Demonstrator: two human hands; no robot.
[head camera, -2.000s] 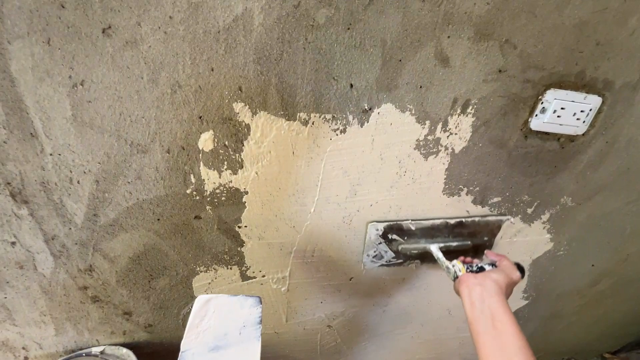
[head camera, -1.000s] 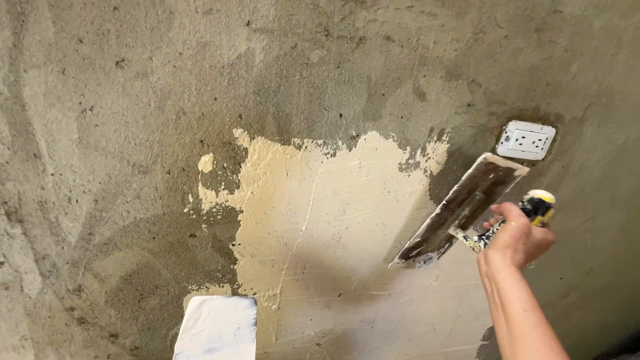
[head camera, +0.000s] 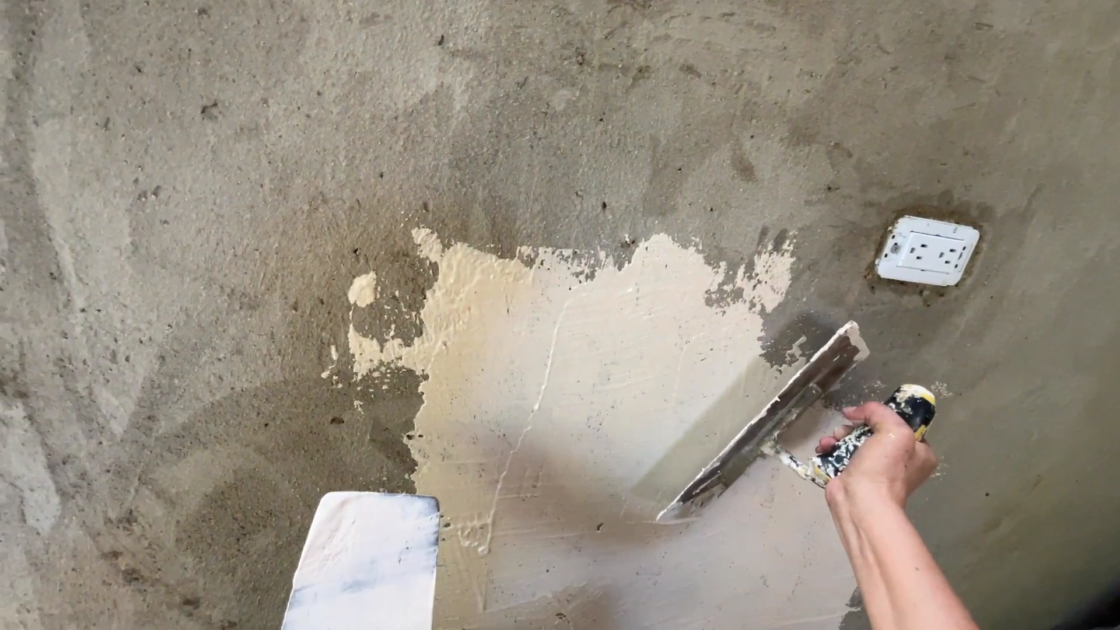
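My right hand (head camera: 879, 451) grips the black and yellow, plaster-smeared handle of a rectangular steel finishing trowel (head camera: 766, 424). The trowel blade is tilted diagonally, its long edge against or close to the wall, over the right part of a cream plaster patch (head camera: 612, 376). The patch has a ragged upper border and a thin raised ridge running down it. At the lower left, a flat white board or wide blade (head camera: 367, 560) smeared with plaster reaches into view. My left hand is not in view, and what holds the board is hidden.
A white electrical outlet (head camera: 929, 251) is set in the wall to the upper right of the trowel, with dark, rough edges around it. Bare grey-brown cement wall (head camera: 262, 175) surrounds the patch. Small plaster blobs stick to the wall at the patch's left side.
The trowel has turned from nearly level two seconds ago to a steep diagonal. Since one second ago it has moved down, away from the outlet. Plaster right of the trowel now spreads less thickly at its upper edge.
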